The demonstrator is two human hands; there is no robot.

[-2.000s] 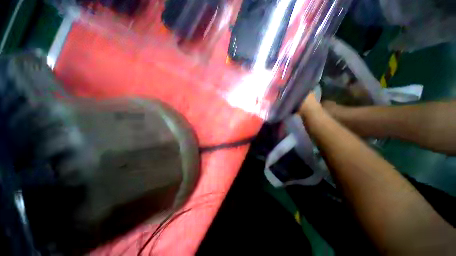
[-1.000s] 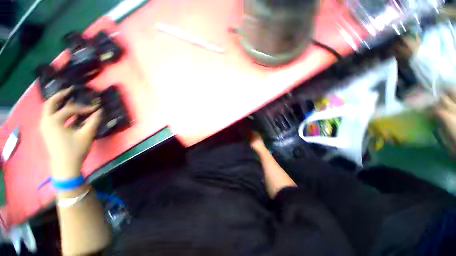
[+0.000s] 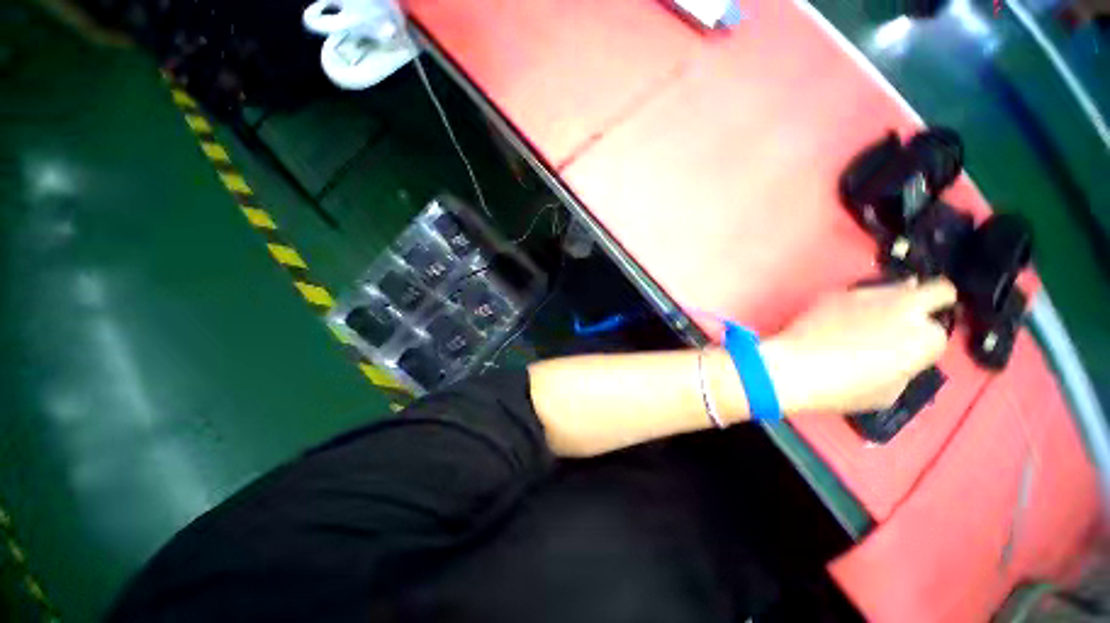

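Several black devices, looking like camcorder bodies (image 3: 907, 189), stand close together on the red matting at the right. My left hand (image 3: 870, 347), with a blue wrist strap (image 3: 751, 372) and a thin pale bracelet, reaches over them. Its fingertips touch or overlap the near devices; blur hides whether it grips one. Another black unit (image 3: 901, 405) shows partly from under the hand, towards the bench's near edge. My right hand is not in view.
A tray with pocketed black parts (image 3: 429, 296) lies low at the left, beside the bench, near yellow-black floor tape (image 3: 253, 215). A white object (image 3: 363, 43) with a thin cord is at the top. A small white item (image 3: 712, 10) lies on the red bench (image 3: 682, 158).
The view has swung left, so the bench and devices now lie at the right and the floor tray shows. My left hand stays at the devices. The drum-shaped appliance and bags have left the view.
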